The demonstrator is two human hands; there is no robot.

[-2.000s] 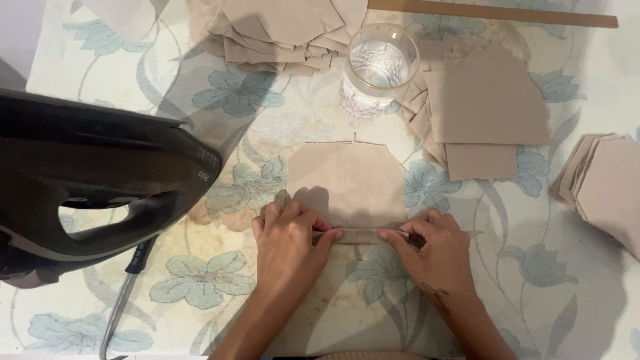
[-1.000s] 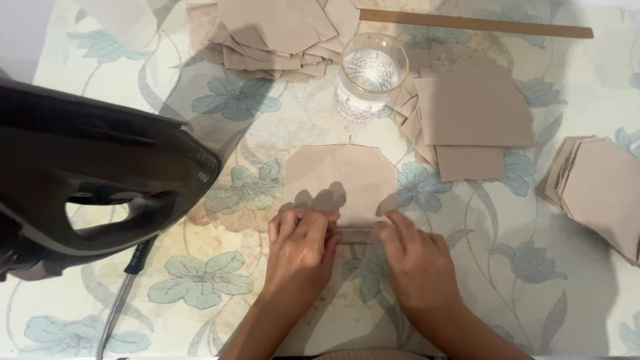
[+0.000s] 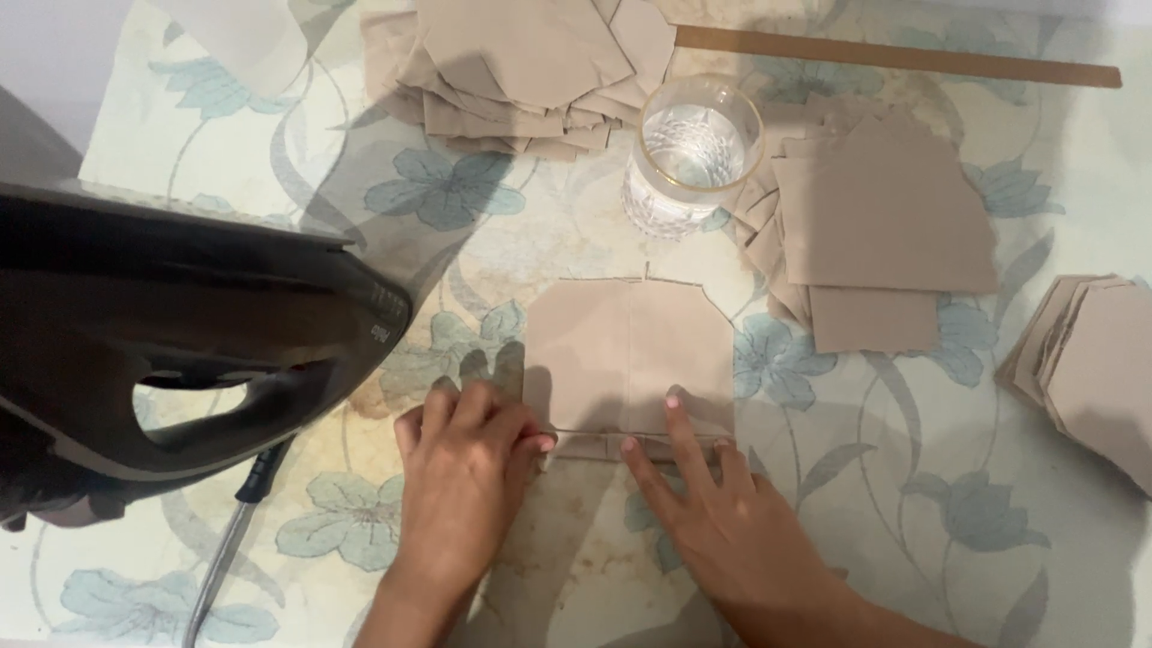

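A beige fabric piece with angled upper corners lies flat in front of me, a narrow strip folded up along its near edge. My left hand pinches the left end of that fold between thumb and forefinger. With fingers spread, my right hand presses on the fold and the fabric just above it, holding nothing. To the left, a black electric iron stands with its cord running toward me. Beyond the fabric is a gold-rimmed cut glass holding clear liquid.
Beige fabric pieces are piled at the back, at the right of the glass and at the far right. A flat brown strip lies along the back. A flower-patterned cloth covers the surface.
My right hand has gone from pinching the right end of the fold to pressing on it with spread fingers. My left hand has moved back to the fold's left end.
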